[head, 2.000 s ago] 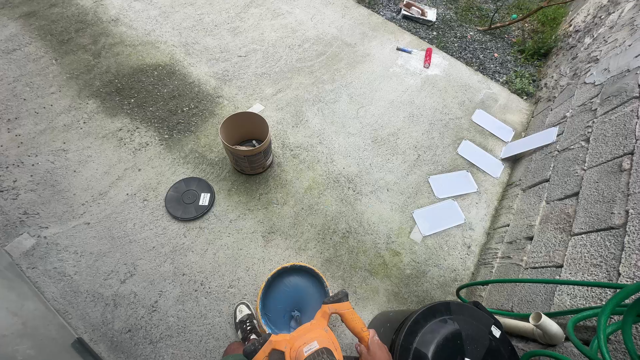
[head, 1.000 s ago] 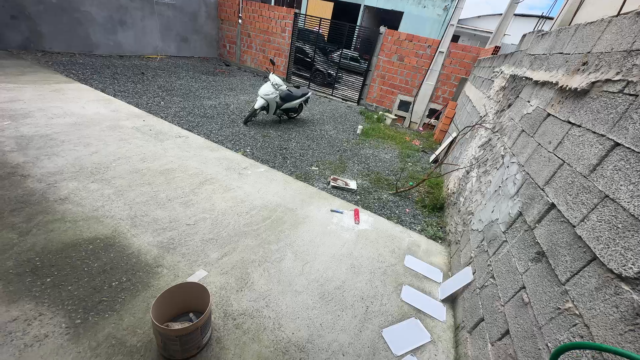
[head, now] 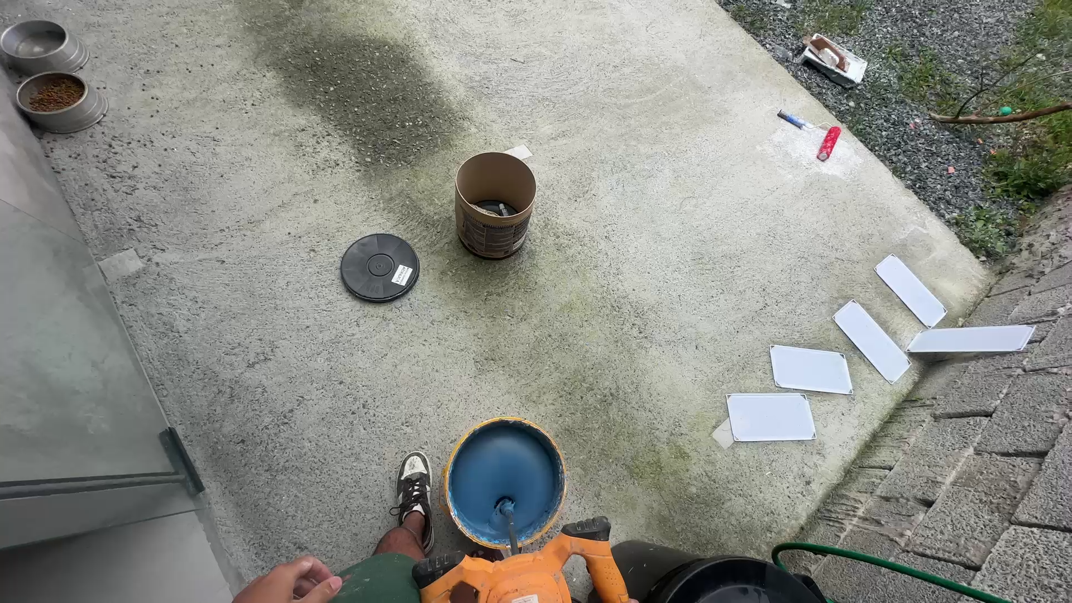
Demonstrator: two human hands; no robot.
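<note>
An orange handheld power mixer [head: 523, 576] is at the bottom centre, its shaft reaching down into a bucket of blue paint [head: 505, 481]. My left hand [head: 289, 582] is off the mixer's left handle, beside my green-clothed knee, fingers partly curled and holding nothing. Of my right hand [head: 630, 600], only a sliver shows at the bottom edge, by the mixer's right handle; its grip is mostly hidden. Farther ahead stands a brown open bucket [head: 496, 205] with dark items inside, and a round black lid [head: 380, 268] lies flat to its left.
Several white rectangular panels [head: 770, 417] lie near the block wall [head: 980, 469] at right. A red paint roller [head: 827, 143] rests on the concrete. A black container [head: 729, 586] and green hose [head: 888, 566] are at lower right. Two metal bowls [head: 63, 105] stand upper left.
The view has tilted up toward the yard and back down. My left hand now shows at the bottom left, away from the mixer.
</note>
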